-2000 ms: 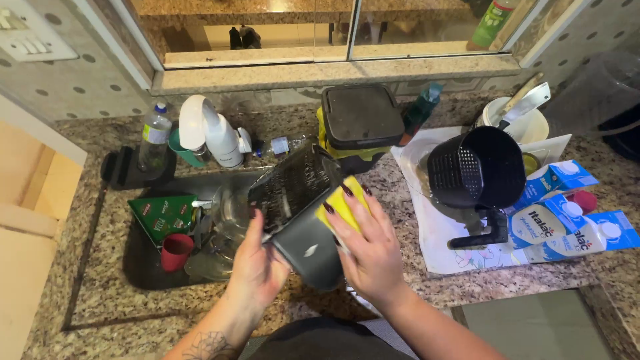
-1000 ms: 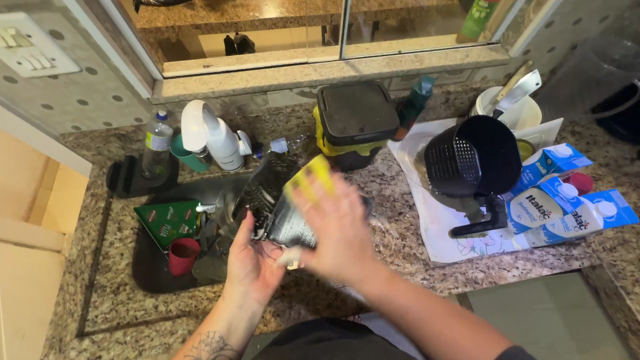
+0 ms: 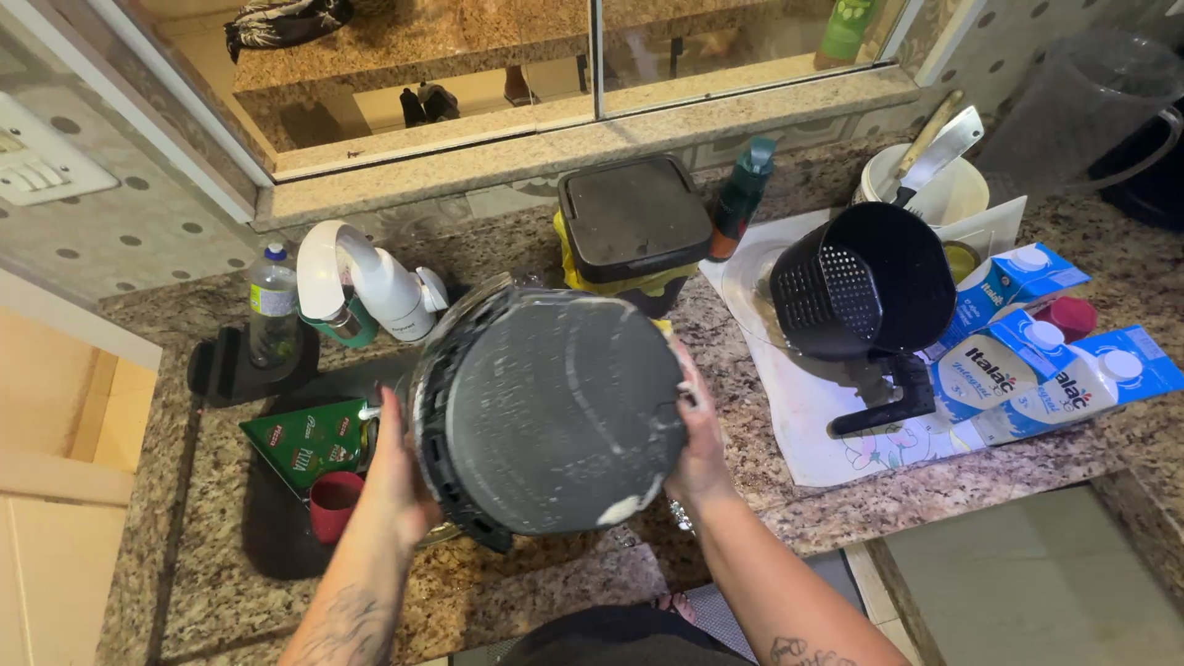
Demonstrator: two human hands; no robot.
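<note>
A large dark grey plastic appliance part (image 3: 564,416), rounded with a slotted rim and streaked with suds, is tilted over the sink's right side. My left hand (image 3: 402,472) grips its left edge. On its right edge is my right hand (image 3: 698,439), whose fingers are partly hidden behind it; a bit of the yellow sponge (image 3: 664,327) shows by them. In the dark sink (image 3: 268,532) lie a green triangular pizza box (image 3: 310,444) and a red cup (image 3: 335,507). A black perforated air fryer basket (image 3: 860,277) with a handle rests on a white cloth at the right.
Behind the sink stand a clear bottle (image 3: 273,305), a white spray bottle (image 3: 393,291) and a lidded black bin (image 3: 634,217) beside a dark green bottle (image 3: 743,199). Several milk cartons (image 3: 994,365) and a white tub (image 3: 967,190) holding a cleaver are at the right.
The dark part has been turned so that its broad rounded face shows. My right hand has moved from its face to its right edge. The sponge, plainly visible before, is now mostly hidden.
</note>
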